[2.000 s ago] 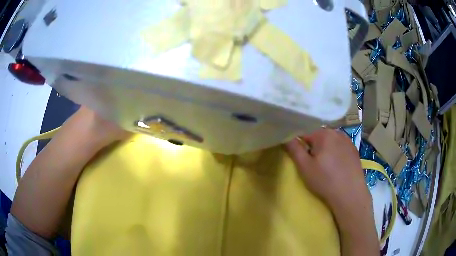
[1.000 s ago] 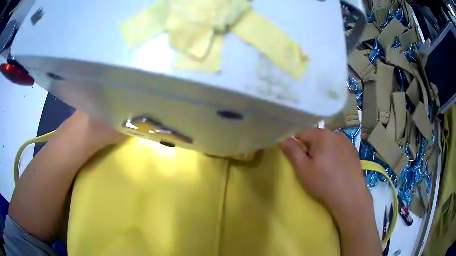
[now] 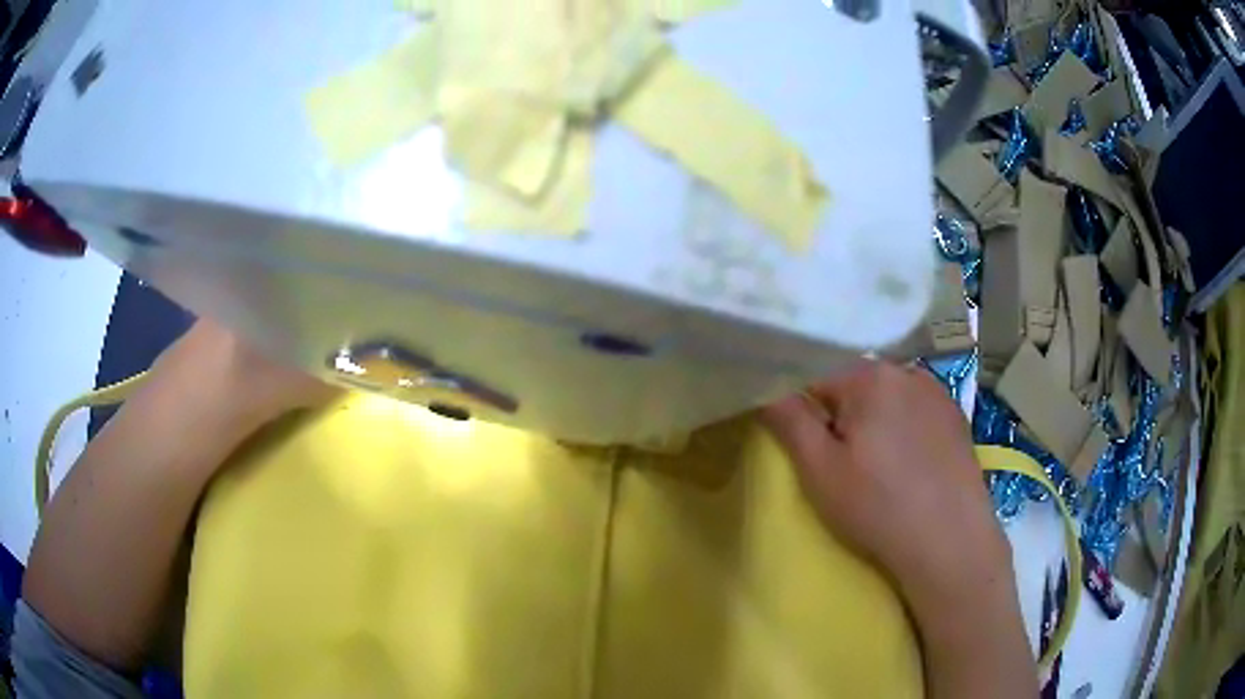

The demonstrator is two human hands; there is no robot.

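A large yellow tote bag [image 3: 546, 560] with a centre seam fills the lower middle. Its top edge goes under the white-grey head of the sewing machine [image 3: 396, 273], which hides the needle area. My left hand [image 3: 266, 369] reaches under the head at the bag's upper left; its fingers are hidden. My right hand [image 3: 853, 423] grips the bag's upper right edge with curled fingers, beside the head. Thin yellow handles show at the left [image 3: 58, 423] and right [image 3: 1065, 505] of the bag.
Khaki tabs [image 3: 1045, 396] with blue-wrapped hooks lie piled on the white table at right. Thread snips [image 3: 1051, 601] and a small red-and-dark tool [image 3: 1100, 587] lie near the right handle. A red button [image 3: 41, 225] sits on the machine's left. Yellow-green material [image 3: 1215, 519] hangs at far right.
The machine head has shifted left in view since the first frame, and slightly down since the second. Both hands stay at the bag's upper edges.
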